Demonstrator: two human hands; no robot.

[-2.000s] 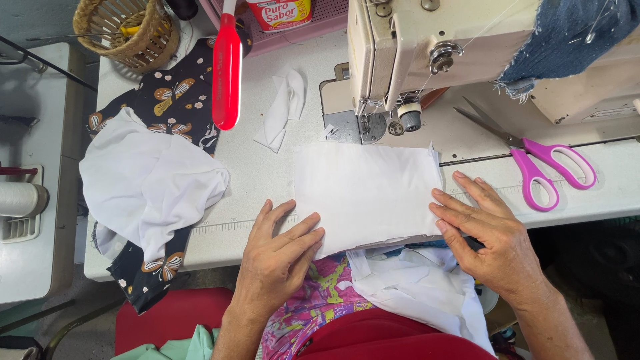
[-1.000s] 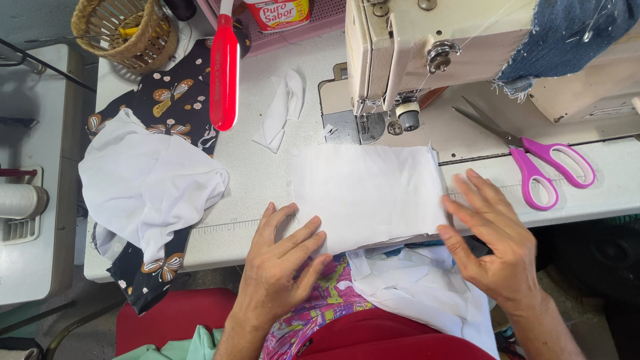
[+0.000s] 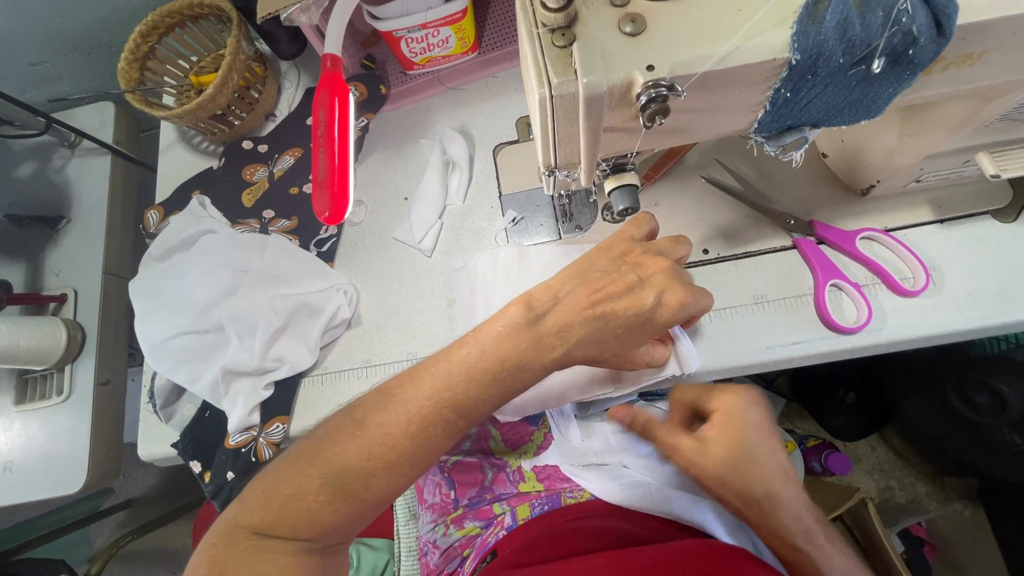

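Note:
My left hand [image 3: 632, 296] reaches across the white fabric piece [image 3: 512, 276], its fingers curled at the piece's right edge and pinching it there. Part of that fabric is hidden under my forearm. Lower down, my right hand [image 3: 712, 440] is blurred, fingers bent, above the white cloth [image 3: 632, 472] on my lap; whether it holds anything does not show. Just beyond my left hand are the presser foot and needle area of the sewing machine [image 3: 576, 208]. Scissors with purple handles [image 3: 832, 264] lie partly open to the right.
White cloth [image 3: 232, 296] lies over dark butterfly-print fabric [image 3: 264, 176] at left. A wicker basket [image 3: 200, 72], a red-ended lamp [image 3: 332, 144] and a plastic tub [image 3: 424, 36] are at the back. A white scrap [image 3: 436, 192] lies left of the machine; denim [image 3: 856, 64] hangs on it.
My left hand has moved right, from the fabric's left side to its right edge. My right hand has left that edge and moved down and left, over my lap.

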